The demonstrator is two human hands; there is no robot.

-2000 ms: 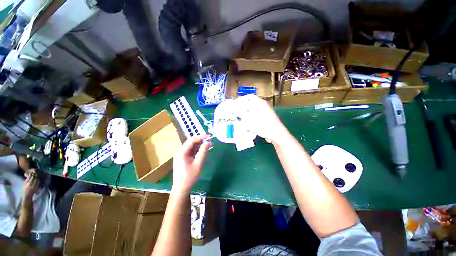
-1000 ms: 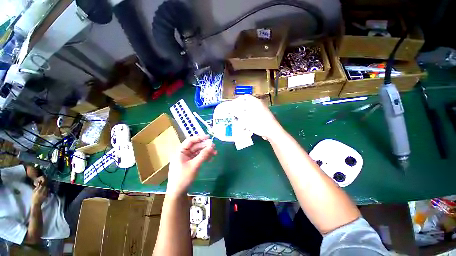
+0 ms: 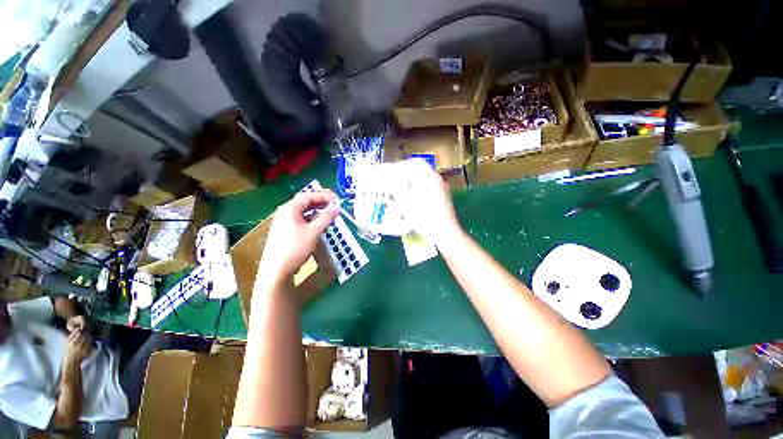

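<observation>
My right hand (image 3: 427, 201) holds the white housing half (image 3: 367, 195) by its right side, above the bench. The blue part (image 3: 379, 212) shows inside it. My left hand (image 3: 304, 225) is left of the housing with thumb and fingertips pinched together; what is between them is too small and blurred to tell. A thin pale lead (image 3: 348, 216) shows between the fingertips and the housing. A flat white card (image 3: 419, 248) lies below the housing. The matching cover (image 3: 581, 285), white with three dark round spots, lies to the right.
The perforated strip (image 3: 344, 250) and an open carton (image 3: 249, 257) lie left. Boxes (image 3: 515, 141) and a blue basket (image 3: 346, 174) line the back. An electric screwdriver (image 3: 688, 214) hangs right, near dark tools (image 3: 755, 210). White pieces (image 3: 212, 244) lie far left. A person (image 3: 64, 369) sits lower left.
My left hand has moved up and left, now in front of the carton. The housing has shifted slightly up and left in my right hand. The strip and carton have shifted or turned.
</observation>
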